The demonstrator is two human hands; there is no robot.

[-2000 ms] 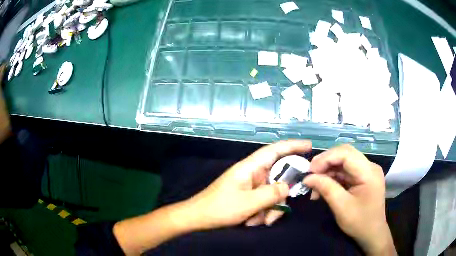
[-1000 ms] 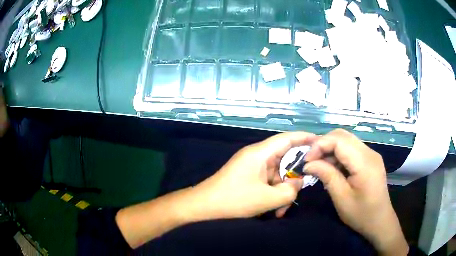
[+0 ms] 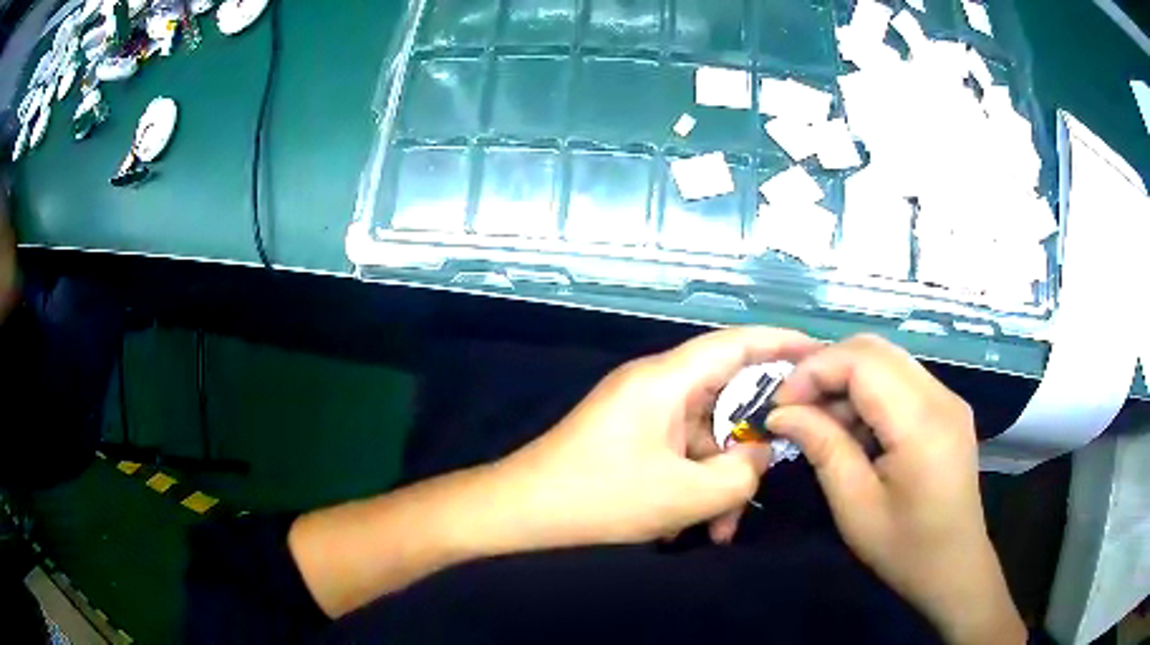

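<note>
My left hand point(image 3: 631, 441) holds a round white disc point(image 3: 731, 406) over the dark lap, below the bench edge. A black pad point(image 3: 758, 396) shows on the disc's face. A small part with yellow tape point(image 3: 744, 432), which looks like the battery, lies against the disc by my left thumb. My right hand point(image 3: 877, 441) pinches something small and dark at the disc's right side; the fingertips hide most of it, and I cannot tell what it is.
A clear blister tray point(image 3: 517, 189) lies on the green bench, with white squares point(image 3: 946, 176) heaped on its right. A white paper strip point(image 3: 1085, 290) curls over the edge. A pile of wired discs point(image 3: 76, 63) and one separate disc point(image 3: 155, 129) lie left, beyond a black cable point(image 3: 261, 139).
The silver battery face seen earlier over the disc no longer shows; yellow tape and black pad show instead. Both hands have stayed close together at the disc. The view has shifted slightly.
</note>
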